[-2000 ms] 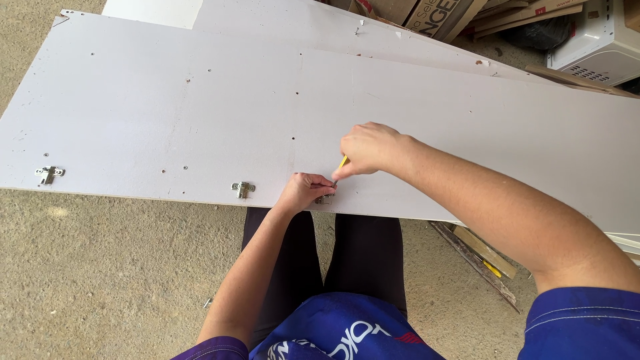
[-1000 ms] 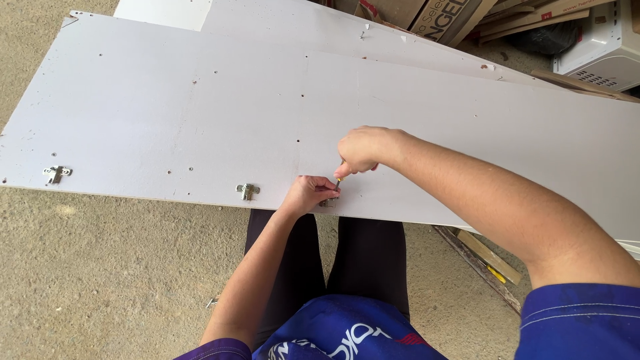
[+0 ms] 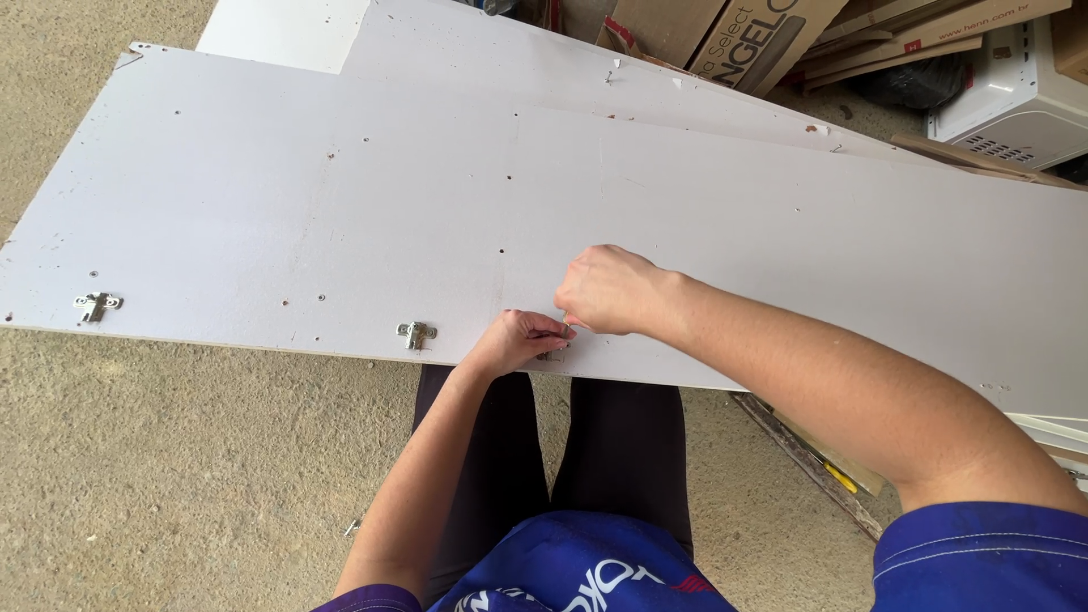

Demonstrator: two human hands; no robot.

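A long white panel (image 3: 408, 212) with drilled holes lies across the view. Near its front edge, my right hand (image 3: 608, 291) is closed on a screwdriver (image 3: 567, 325), whose handle is mostly hidden in the fist. My left hand (image 3: 523, 340) pinches at the tool's lower end, its fingertips touching the shaft; a screw there is too small to make out. Just below the left fingertips, a metal hinge plate (image 3: 552, 355) sits on the panel, partly covered. Two more metal hinge plates are on the panel to the left, one nearer (image 3: 416, 335) and one far left (image 3: 98, 306).
Another white panel (image 3: 476, 51) lies behind, with screws sticking up. Cardboard boxes (image 3: 671, 30) and a white appliance (image 3: 1011, 110) stand at the back right. Below the panel are the concrete floor (image 3: 170, 459), wood strips (image 3: 807, 463) and a yellow-handled tool (image 3: 841, 478).
The yellow screwdriver handle, plain two seconds ago, is now mostly covered by my right hand. Both hands remain at the same hinge plate.
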